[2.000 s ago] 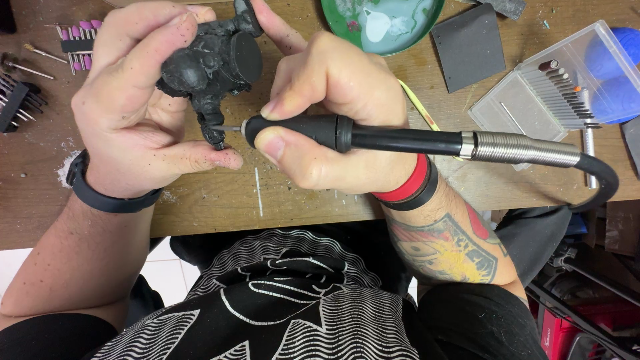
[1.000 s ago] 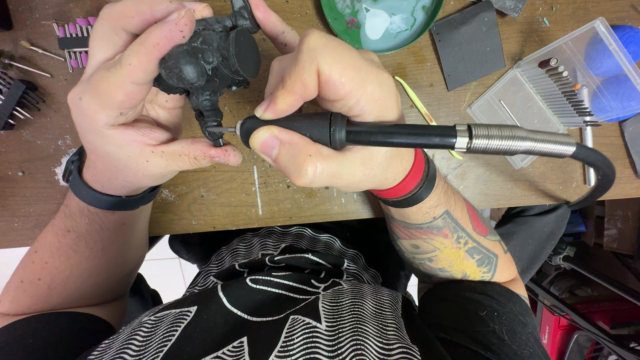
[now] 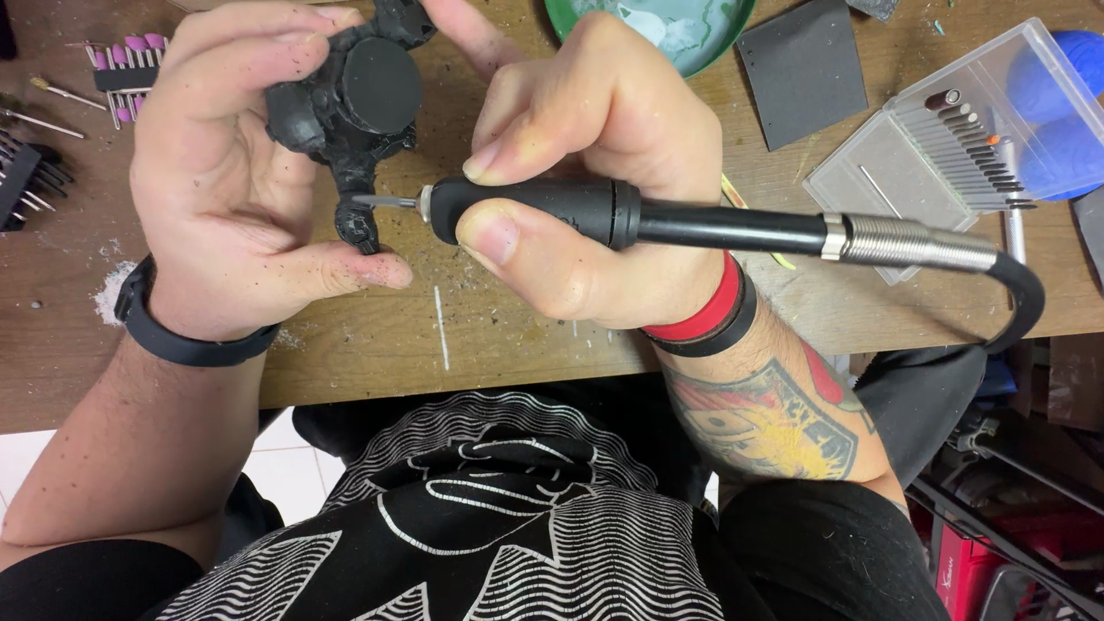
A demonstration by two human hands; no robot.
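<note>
My left hand [image 3: 233,181] holds a black sculpted figurine [image 3: 345,95] between its fingers at the top and its thumb below. A round flat disc faces up on the figurine's body, and a narrow limb extends down to my thumb. In my right hand [image 3: 595,155] is the black handpiece of a flexible-shaft rotary tool [image 3: 552,211], gripped between thumb and fingers. Its thin metal bit [image 3: 388,201] points left and meets the narrow limb, near the limb's lower end. A metal spring sleeve [image 3: 914,240] and a black cable trail off to the right.
Pink grinding bits [image 3: 129,56] and a black bit holder [image 3: 26,185] lie at left. A green dish [image 3: 681,30], a dark square sheet [image 3: 802,73] and a clear plastic case of bits [image 3: 897,155] are at the back right. Dust and crumbs dot the wooden table [image 3: 362,345].
Both hands keep their holds. The figurine has turned slightly in my left hand since the earlier frames, and the bit stays at its lower limb.
</note>
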